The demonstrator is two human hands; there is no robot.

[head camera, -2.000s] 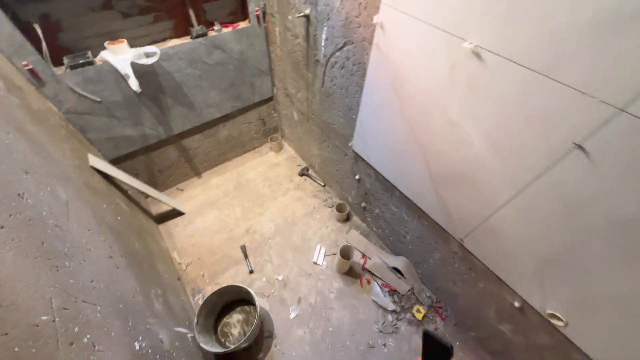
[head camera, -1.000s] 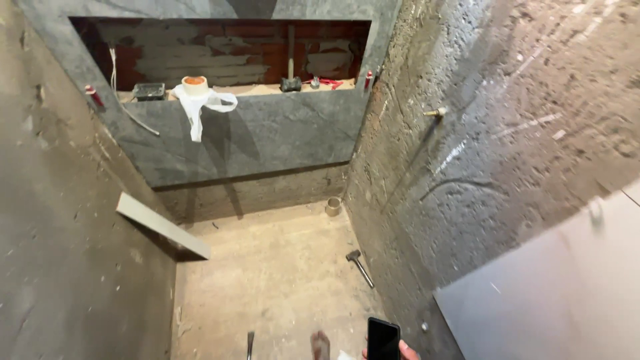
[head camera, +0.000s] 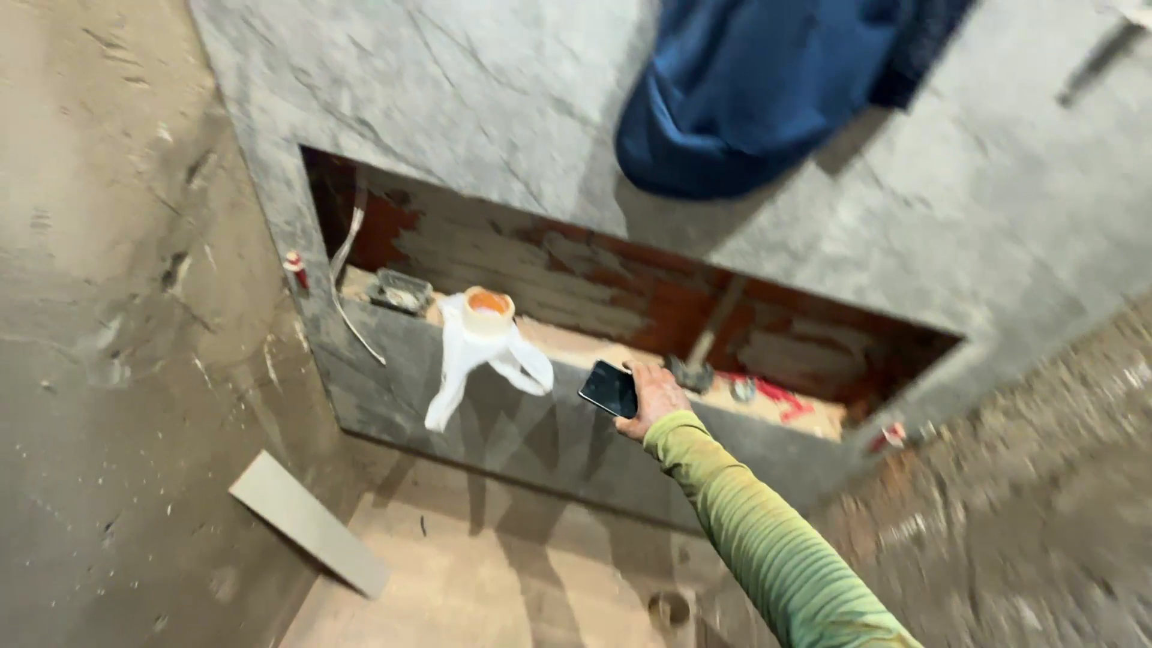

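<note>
My right hand [head camera: 655, 398], in a yellow-green sleeve, grips a smartphone [head camera: 610, 389] with a dark screen. It reaches to the front edge of a wall niche [head camera: 558, 346] set in grey marbled tile. Left of the phone, a white plastic bag [head camera: 477, 360] hangs over the ledge, with a tape roll [head camera: 489, 311] on top of it. Just behind my hand, a grey box-shaped item [head camera: 688, 373] rests on the ledge near red plastic pieces [head camera: 783, 396]. My left hand is out of view.
A blue cloth or garment [head camera: 747, 99] hangs above the niche. A grey electrical box [head camera: 400, 292] and loose wires [head camera: 346, 306] are at its left end. A tile strip [head camera: 309, 525] leans at the left wall. A round pipe opening [head camera: 669, 610] shows on the floor.
My right hand with the phone has moved up from the bottom edge of the view to the niche ledge. The view has turned upward to the tiled wall.
</note>
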